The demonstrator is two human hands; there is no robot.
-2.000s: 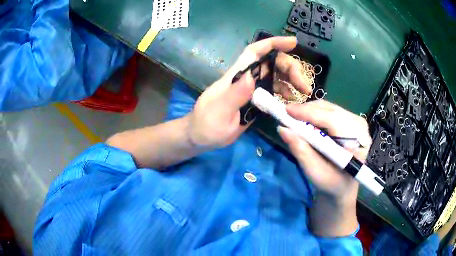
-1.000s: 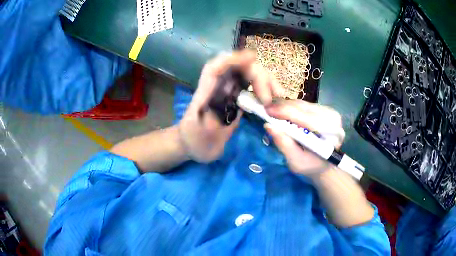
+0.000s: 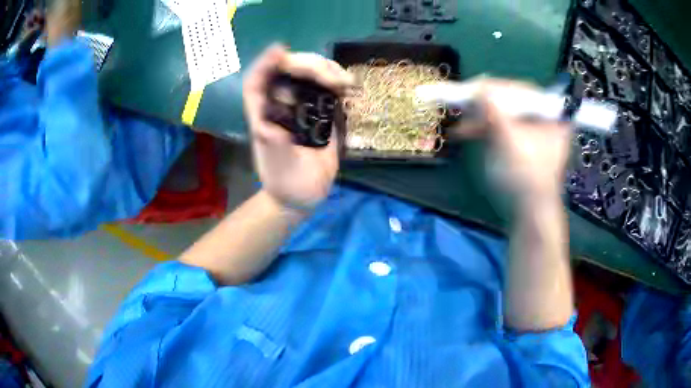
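Note:
My left hand (image 3: 292, 144) holds a small black lens cover (image 3: 304, 112) in its palm and fingers, at the left side of the ring box. Round openings show on the cover, but it is blurred. My right hand (image 3: 523, 132) is blurred and holds the thick white paint marker (image 3: 595, 115), its white tip end towards the ring box. The black ring box (image 3: 394, 157) is heaped with thin gold rings (image 3: 394, 106) and lies between my two hands. Whether my right hand also holds tweezers cannot be told.
Black lens covers (image 3: 417, 10) lie beyond the box. A large black blister tray (image 3: 633, 144) with plates and rings is at the right. A white small-dot sheet (image 3: 212, 42) and yellow tape (image 3: 192, 107) are at the left. Another person's blue sleeve (image 3: 68, 151) is at far left.
My right hand has moved right with the marker, away from the cover. My left hand has moved left with the cover, and the ring box is uncovered between them. The camera view has shifted.

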